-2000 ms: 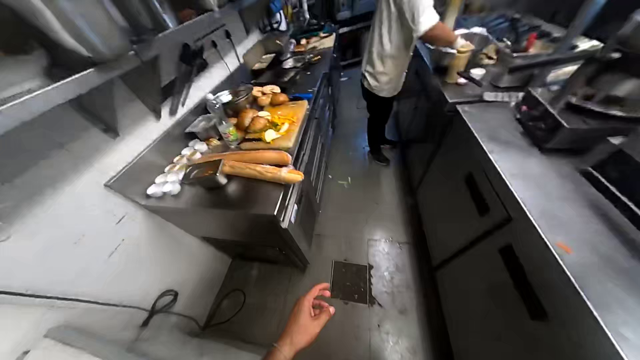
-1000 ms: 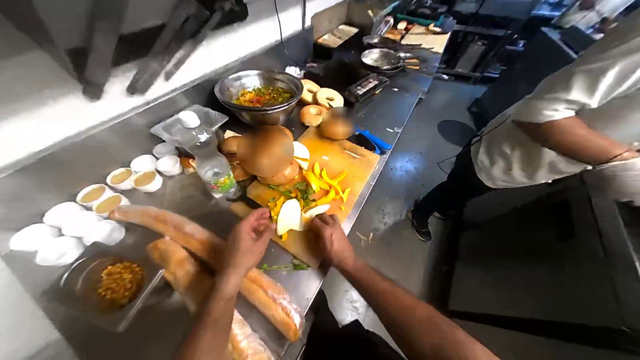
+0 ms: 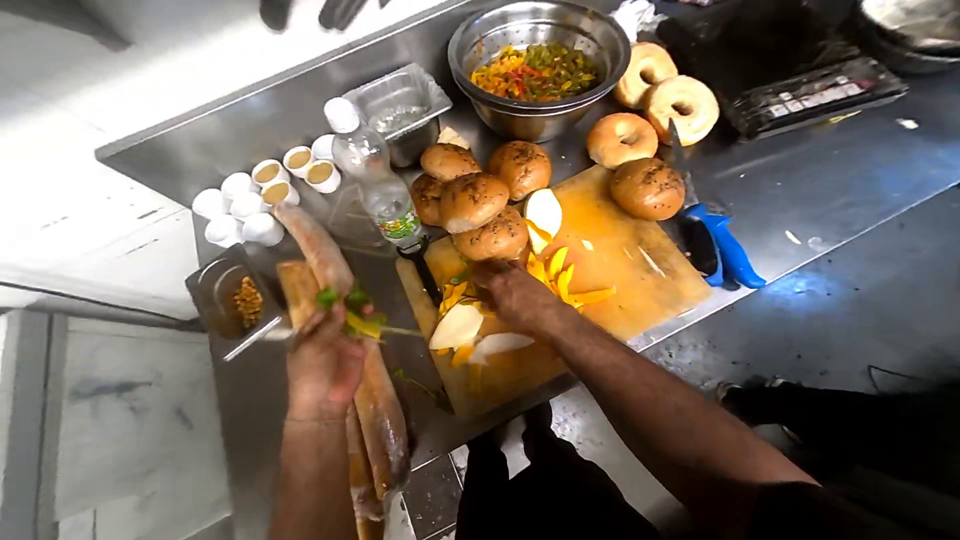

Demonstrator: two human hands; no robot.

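My left hand [image 3: 326,360], blurred, is closed on leafy green herbs [image 3: 352,311] with a yellow piece among them, above the long baguettes [image 3: 379,405]. My right hand [image 3: 514,292] reaches down to the yellow cutting board [image 3: 637,262], just below the pile of seeded buns [image 3: 491,234]; its fingertips are partly hidden, and whether it holds anything cannot be told. Around it lie yellow strips [image 3: 559,277] and pale cut slices [image 3: 457,326]. A black-handled tool [image 3: 421,270] rests at the board's left edge.
Behind the board stand a clear bottle [image 3: 382,187], a metal bowl of chopped peppers [image 3: 536,75] and bagels [image 3: 682,109]. White cups [image 3: 262,229] and a metal container of yellowish bits [image 3: 232,296] are at left. Blue-handled tools [image 3: 724,247] lie right, with a knife blade [image 3: 679,157] near them.
My left hand has moved left from the pale slices on the board and now has herbs in it. My right hand is now nearer the buns. The view has shifted closer over the counter.
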